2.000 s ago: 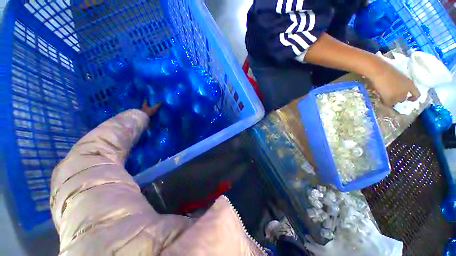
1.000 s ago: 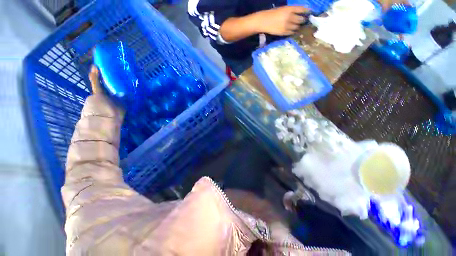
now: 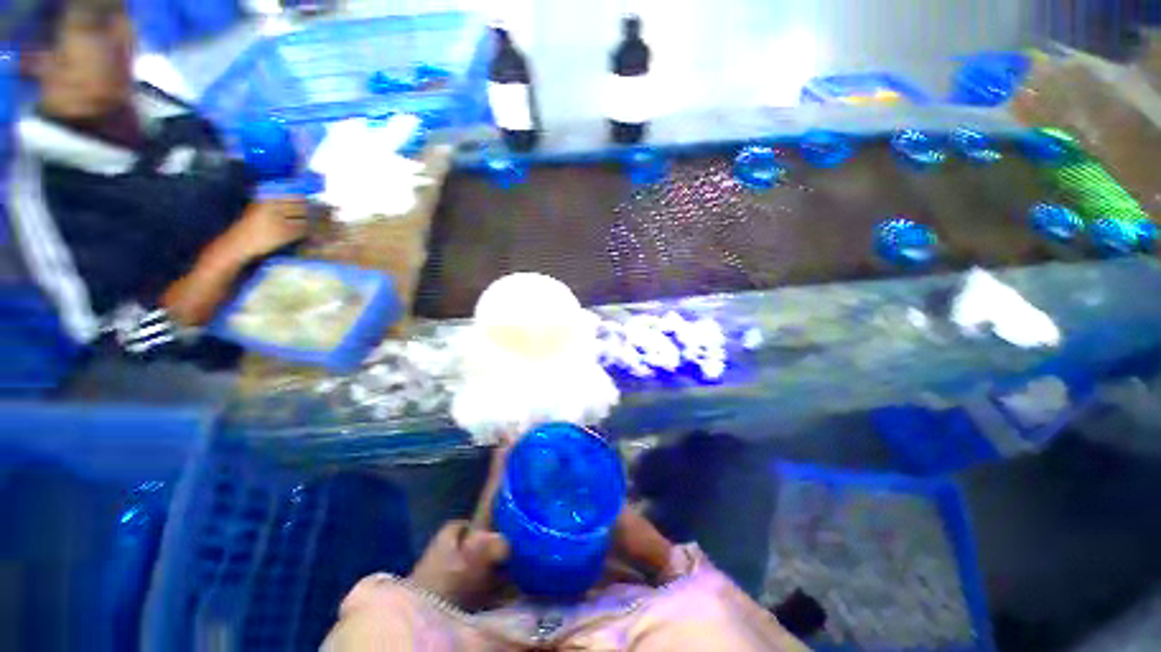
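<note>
A shiny blue cup [image 3: 558, 490] with a round rim stands over my lap at bottom centre, and a blue body shows below its rim; I cannot tell whether it is one piece or two. My left hand [image 3: 465, 557] grips its left side. My right hand [image 3: 646, 541] is at its right side, partly hidden behind it. A white tub [image 3: 527, 316] with pale contents stands on a white cloth [image 3: 535, 401] at the bench edge just beyond the cup. Small white pieces [image 3: 662, 344] lie right of the tub.
A coworker [image 3: 121, 191] sits at left behind a shallow blue tray [image 3: 306, 310]. A large blue crate [image 3: 185, 510] is at lower left. Blue items and two dark bottles [image 3: 629, 83] line the mesh belt [image 3: 560, 236]. A lower crate [image 3: 964, 560] is at right.
The view has swung from the left crate to the bench and belt. My left hand has left the crate with a blue item, and both hands are now at a blue cup over my lap.
</note>
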